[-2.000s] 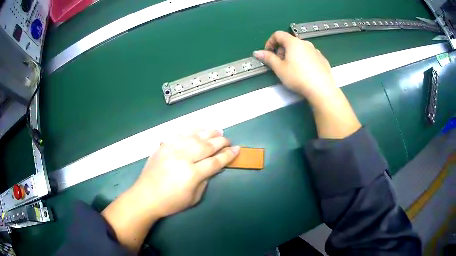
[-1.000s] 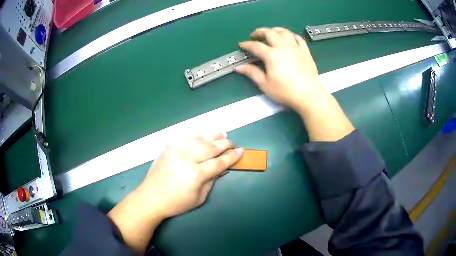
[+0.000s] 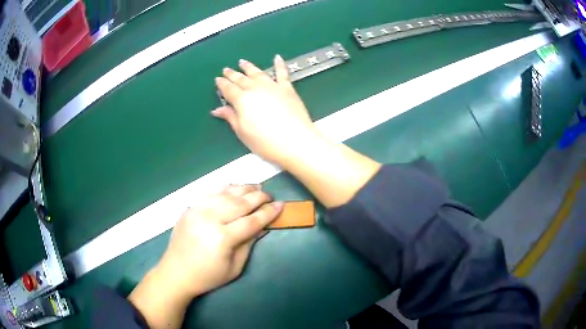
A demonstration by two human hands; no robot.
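A grey metal strip (image 3: 313, 62) with a row of small light studs lies on the green surface beyond the white stripe. My right hand (image 3: 266, 109) lies over its left part with fingers spread along it; whether the fingers grip it is hidden. My left hand (image 3: 215, 234) rests on the orange block (image 3: 294, 214), covering its left end, on the green surface nearer me. The block's right part shows.
More grey strips (image 3: 411, 27) lie end to end at the upper right. A short dark strip (image 3: 536, 101) lies near the right edge. A machine base with a red button (image 3: 29, 281) is at left, a red-pink bin (image 3: 66, 37) at upper left.
My right hand has moved left along the strip, from its right part to its left part, uncovering the right end. The left hand stays on the orange block. The view has shifted slightly.
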